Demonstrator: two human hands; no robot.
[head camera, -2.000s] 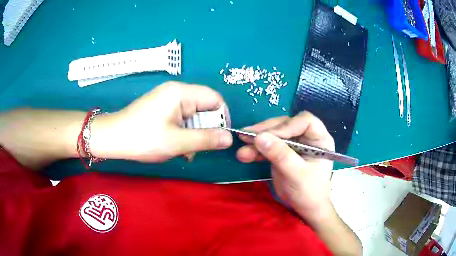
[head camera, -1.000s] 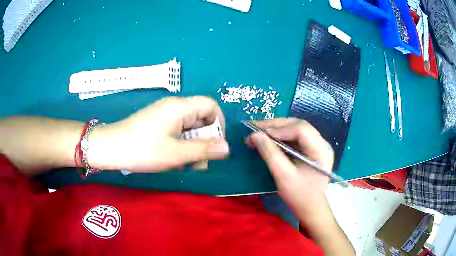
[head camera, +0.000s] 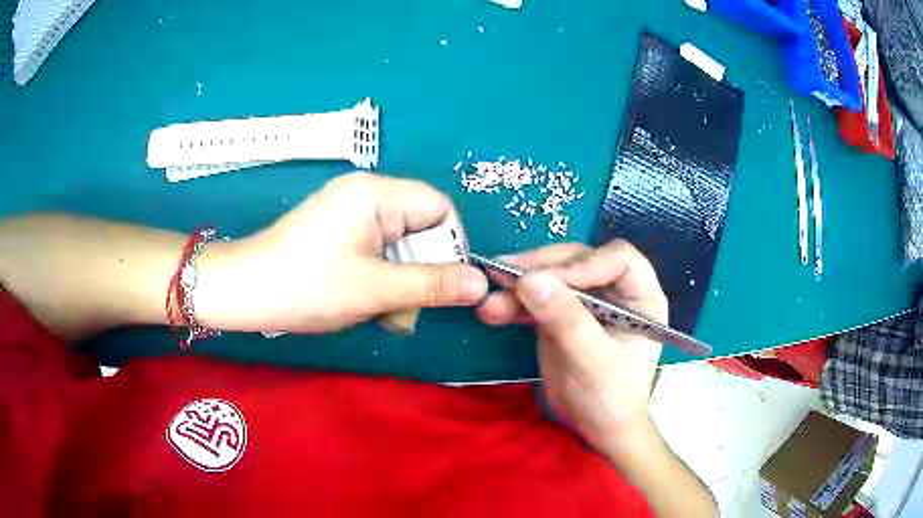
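Observation:
My left hand is closed around a white watch strap. Only its connector end shows between thumb and fingers; the rest is hidden in the fist. A tan covering shows on a fingertip below. My right hand holds silver tweezers like a pen. Their tip is at the strap's end, beside my left thumb; I cannot tell whether it holds a piece. A loose pile of tiny whitish pieces lies on the green mat beyond my hands. A black ribbed sheet lies to the right.
White straps lie stacked at left. Two thin silver tweezers lie right of the black sheet. Blue bins and a red bin stand at the upper right. A carton is on the floor at lower right.
The tweezers' tip was away from the strap one second ago, near the loose pile. It is now back at the strap's end. The camera view has shifted slightly.

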